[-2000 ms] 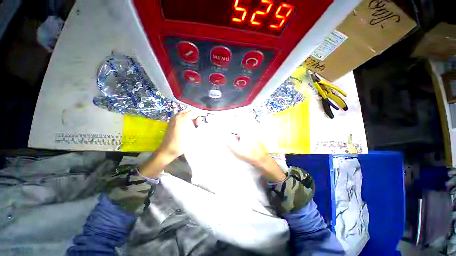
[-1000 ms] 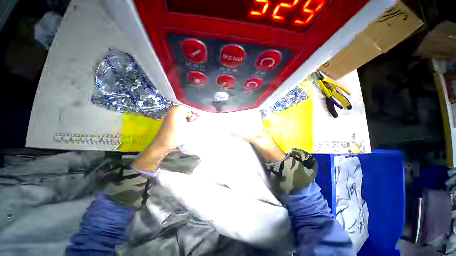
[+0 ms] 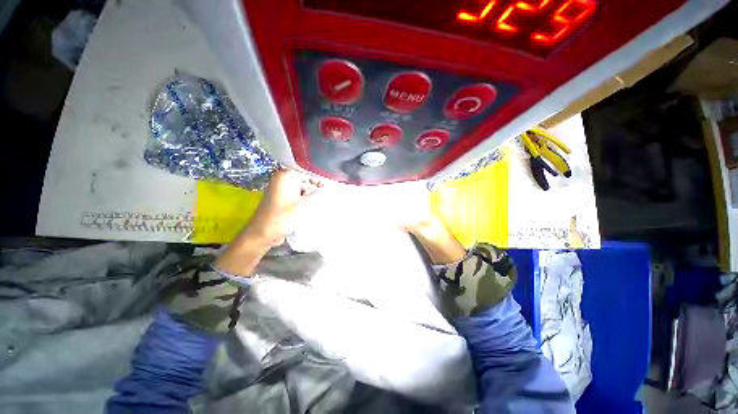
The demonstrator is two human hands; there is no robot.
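Note:
A pale garment [image 3: 368, 303] lies across my lap and rises to the table's front edge, glaring white under the lamp. My left hand [image 3: 283, 206] grips its left side just below the snap-setting machine [image 3: 380, 105], fingers curled. My right hand [image 3: 433, 234] is at the garment's right side, its fingers washed out by glare, so its hold cannot be made out. The dies under the machine head are hidden by head and glare. A heap of snap parts [image 3: 206, 141] glitters on the left; a smaller heap [image 3: 469, 168] shows partly at the right.
Yellow and black pliers [image 3: 546, 155] lie at the right. Yellow tape [image 3: 477, 206] runs along the table's [image 3: 109, 154] front. A blue crate [image 3: 617, 323] holding pale cloth stands at the right. Grey cloth [image 3: 65, 323] lies at the left. A cardboard box [image 3: 623, 81] is partly behind the machine.
The view has shifted, and the machine head looks larger and covers more of the right heap and box. My left hand has moved slightly left; my right fingers have sunk deeper into the glare.

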